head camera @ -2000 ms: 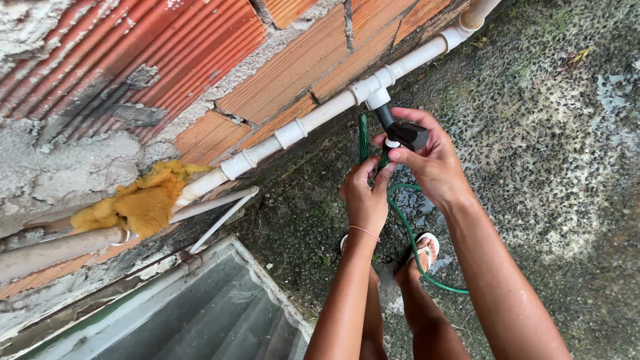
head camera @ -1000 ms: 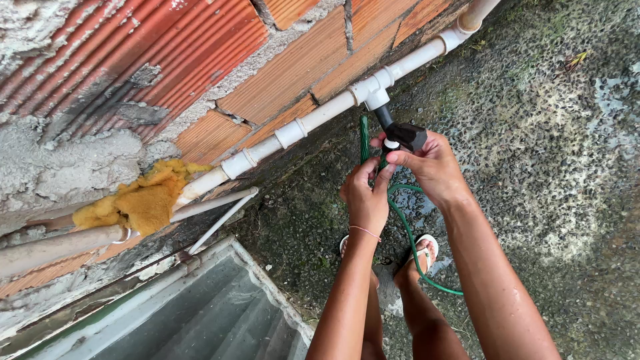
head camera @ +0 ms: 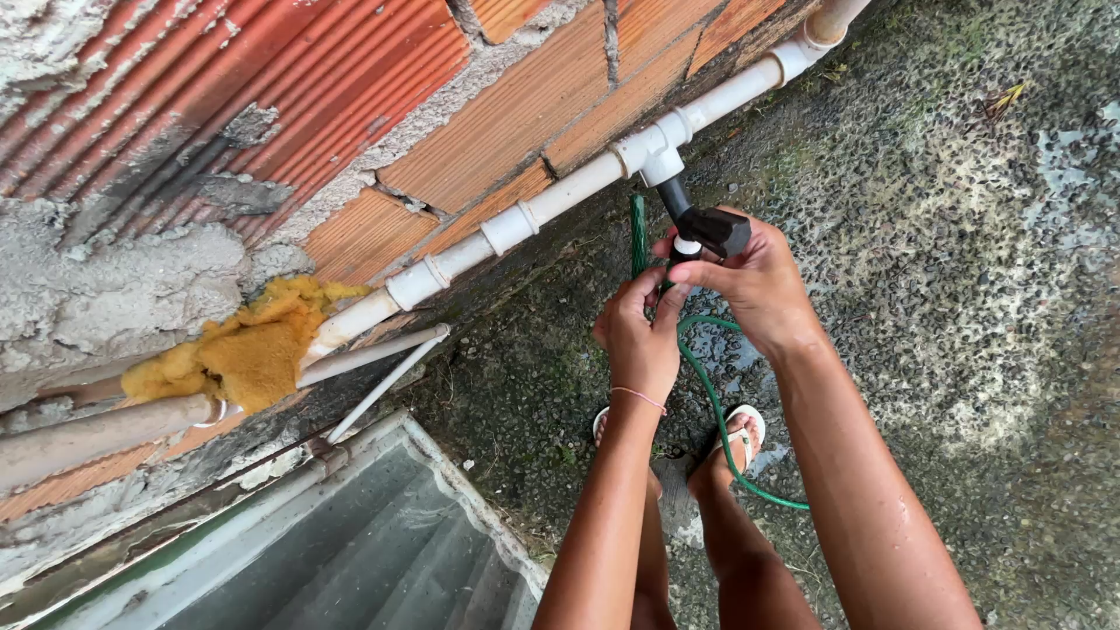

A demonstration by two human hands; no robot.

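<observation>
A black plastic tap (head camera: 713,229) juts from the tee of a white PVC pipe (head camera: 569,188) along the brick wall. My left hand (head camera: 643,328) grips the green garden hose (head camera: 639,236) just below the tap's outlet; a thin pink bracelet is on that wrist. The fingers of my right hand (head camera: 757,284) close around the white and black fitting (head camera: 686,248) under the tap, beside the tap's body. One piece of hose stands upright left of my hands, and another loops down past my feet. Where the hose meets the fitting is mostly hidden by my fingers.
Hollow clay bricks (head camera: 490,114) with rough mortar form the wall. Yellow foam (head camera: 254,346) surrounds the pipe at the left. A metal-framed glass panel (head camera: 350,542) lies at lower left. My feet in white flip-flops (head camera: 745,437) stand on wet, mossy concrete (head camera: 919,306).
</observation>
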